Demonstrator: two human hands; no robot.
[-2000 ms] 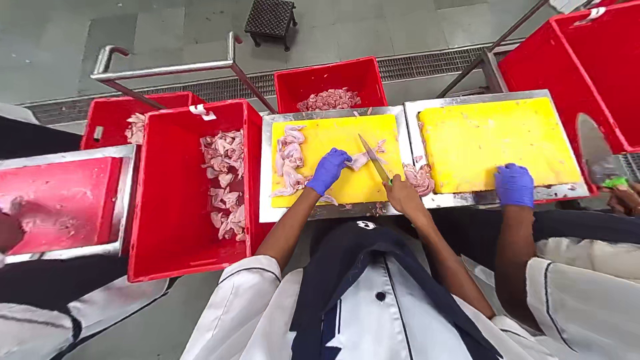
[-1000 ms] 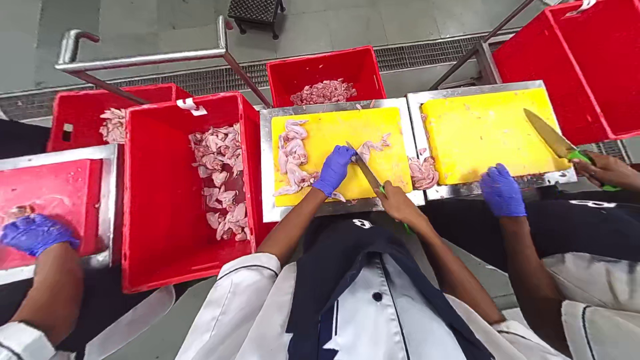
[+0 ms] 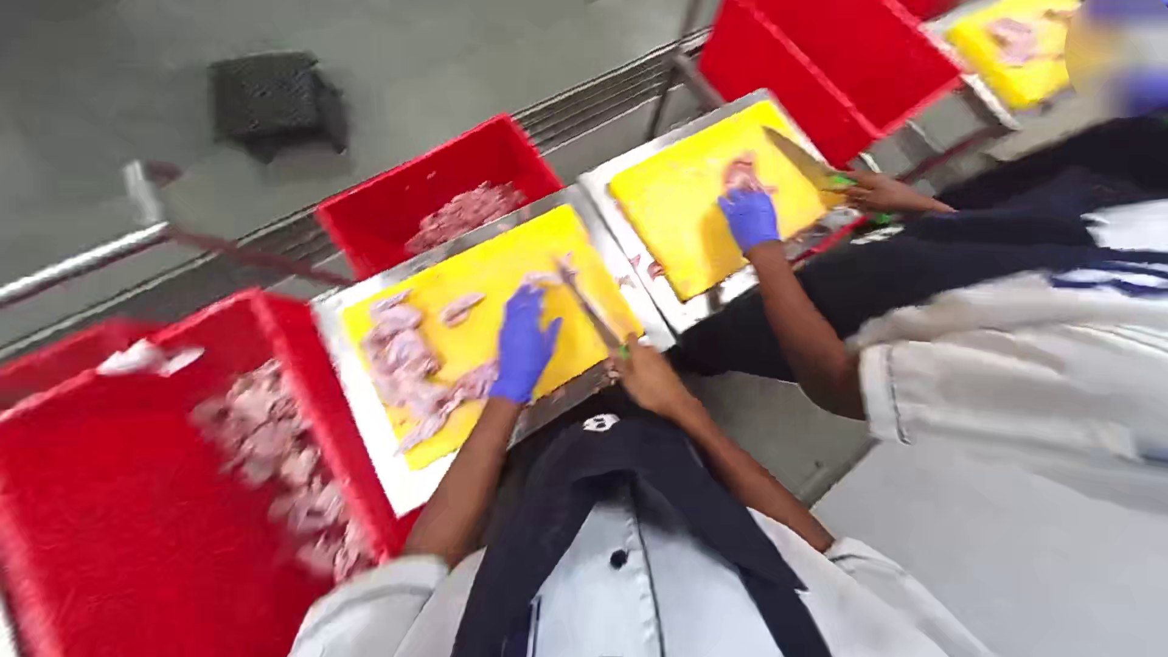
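Observation:
My left hand [image 3: 525, 345], in a blue glove, lies over the yellow cutting board [image 3: 488, 274], its fingers at a piece of raw poultry [image 3: 544, 277]. Whether the fingers grip that piece is blurred. My bare right hand [image 3: 646, 370] is closed on the handle of a knife [image 3: 591, 315], whose blade points up and left over the board, its tip near the same piece. A pile of raw poultry pieces [image 3: 401, 356] lies along the board's left side, and one small piece [image 3: 461, 308] sits apart from it, left of my gloved hand.
A red crate [image 3: 119, 465] with poultry pieces stands at left, another red crate [image 3: 438, 192] behind the board. At right a co-worker's gloved hand [image 3: 750, 219] touches meat on a second yellow board [image 3: 675, 205]; the other holds a knife [image 3: 798, 162]. A metal rail [image 3: 82, 265] stands at upper left.
The view has swung and tilted. A small piece now lies apart left of my gloved hand. The co-worker's gloved hand has moved from the board's near edge onto meat on it.

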